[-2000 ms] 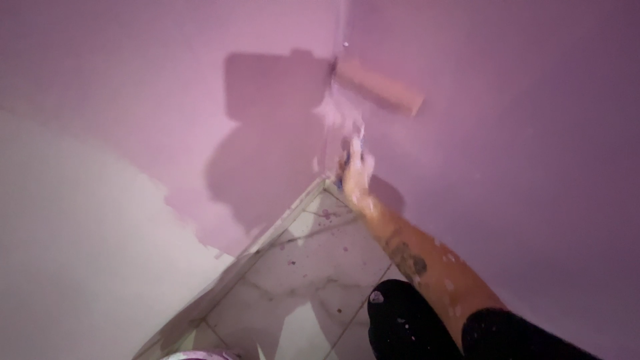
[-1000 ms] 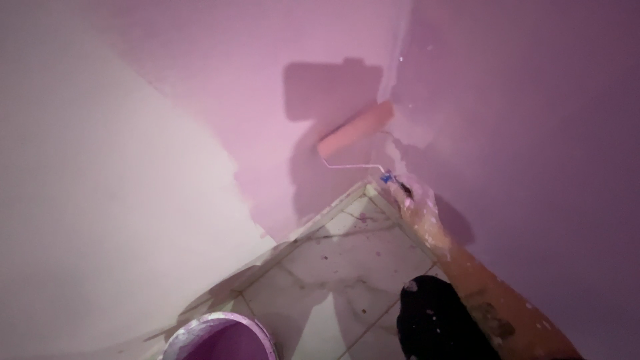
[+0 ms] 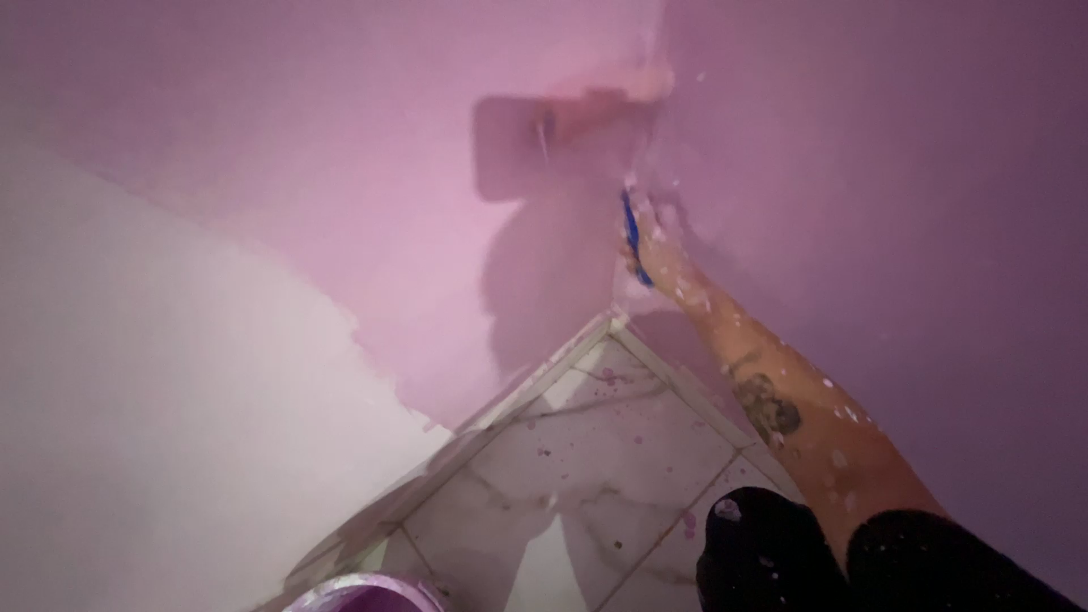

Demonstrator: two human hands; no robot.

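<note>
My right hand [image 3: 650, 242], spotted with paint, is closed around the blue handle of a paint roller. The roller's pinkish sleeve [image 3: 595, 110] is blurred and lies at the left wall near the corner, up and to the left of the hand. Part of its wire frame shows faintly. Fresh pink-purple paint covers much of the left wall [image 3: 382, 212], with a ragged edge against the white part [image 3: 170, 382]. The right wall [image 3: 892, 212] is purple. My left hand is out of view.
A paint bucket [image 3: 374, 586] with a purple-smeared rim stands at the bottom left. Marbled floor tiles [image 3: 561, 459] with paint drips meet a narrow baseboard [image 3: 680, 382] at the corner. My dark-clothed knees [image 3: 765, 552] are at the lower right. A shadow falls on the left wall.
The hand with the roller has moved up from beside the floor corner, where it was one second ago. The sleeve is higher on the wall. The view has shifted.
</note>
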